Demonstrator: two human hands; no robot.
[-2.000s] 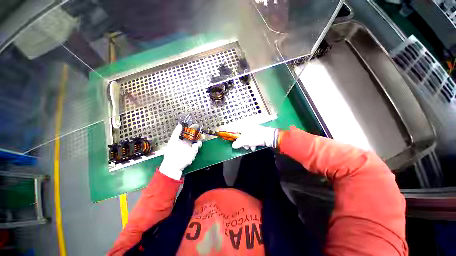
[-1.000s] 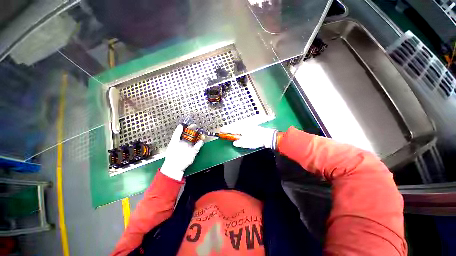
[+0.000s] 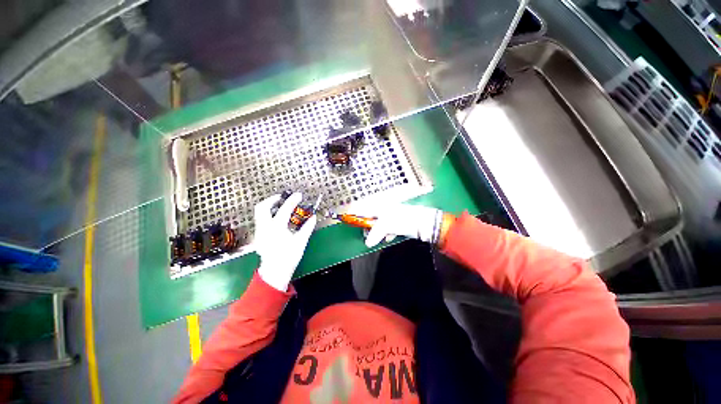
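Note:
My left hand (image 3: 278, 239), in a white glove, holds a wound coil (image 3: 300, 215) with copper-orange windings over the front edge of the perforated tray (image 3: 253, 158). My right hand (image 3: 402, 224), also gloved, grips the orange handles of the cutters (image 3: 353, 220). The cutters' short dark jaws point left, close beside the held coil; whether they touch it is unclear. A row of several coils (image 3: 203, 240) stands at the tray's front left corner. A loose cluster of coils (image 3: 340, 150) lies at the tray's right side, partly behind the clear hood.
The green bench top (image 3: 162, 296) surrounds the tray. A pale rod (image 3: 180, 175) lies along the tray's left rim. A deep stainless steel pan (image 3: 569, 150) is at the right, with some dark coils at its far left edge. A clear plastic hood (image 3: 300, 39) hangs over the bench.
My left hand has shifted its hold, its fingers now spread farther over the coil. The cutters have moved slightly, their jaws remaining beside the coil.

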